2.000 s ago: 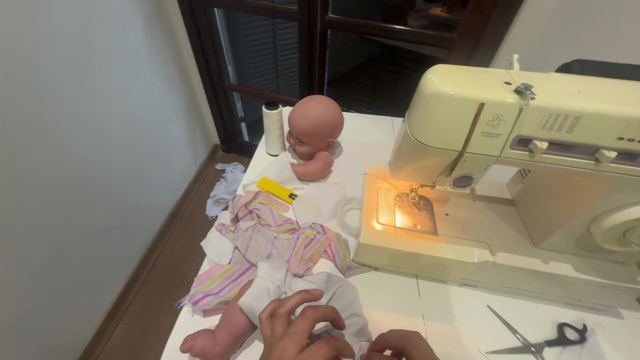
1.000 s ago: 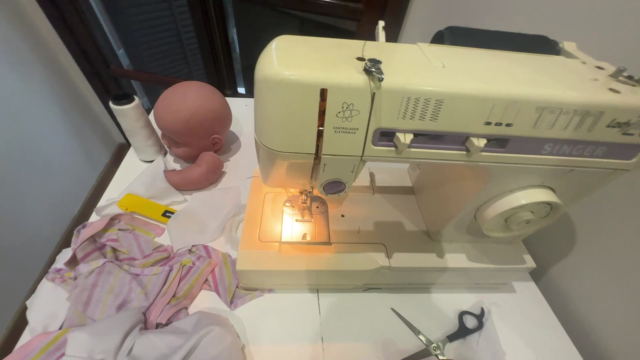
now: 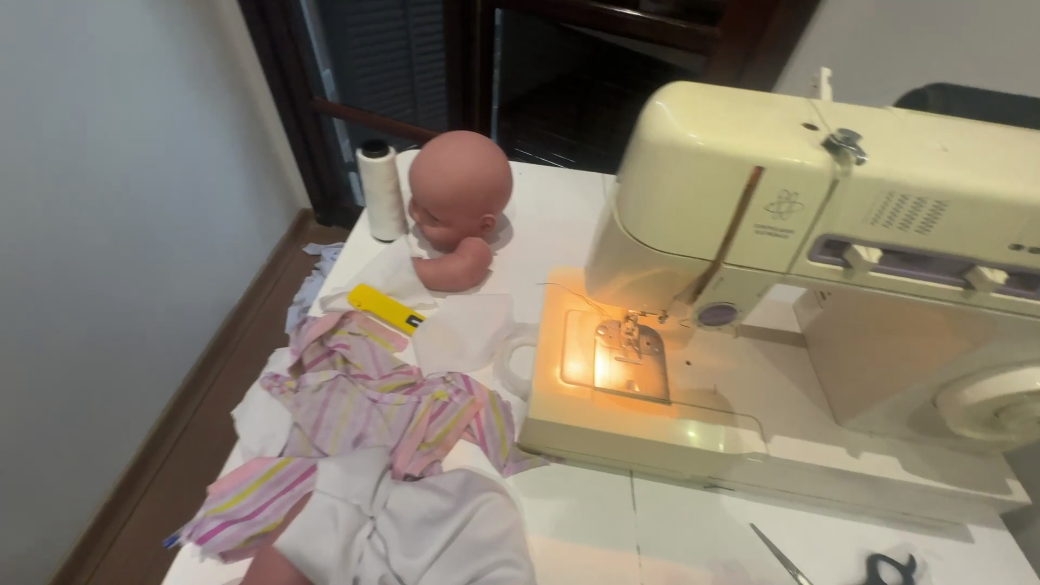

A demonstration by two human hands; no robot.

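Observation:
Neither of my hands shows in the head view. White fabric [image 3: 422, 528] covers part of a doll at the lower left, and a pinkish doll limb [image 3: 276, 567] sticks out below it. Above it, striped pink, purple and yellow fabric [image 3: 357, 414] lies crumpled. A doll's head [image 3: 461, 183] and a separate doll arm [image 3: 457, 268] rest at the back left beside a cone of white thread [image 3: 382, 195]. A yellow utility knife [image 3: 383, 309] lies on white cloth. On the right stands a cream sewing machine [image 3: 691, 187], its lamp lit over the needle plate [image 3: 632, 361].
Scissors with black handles [image 3: 890, 569] lie at the lower right, partly out of view. A white ring [image 3: 516, 357] sits against the machine's left edge. Pale fabric scraps [image 3: 313, 280] are beyond the table's left edge, near a wall and a dark door frame.
Two seconds ago both hands were on the white fabric at the bottom; they are now out of view. The view has shifted.

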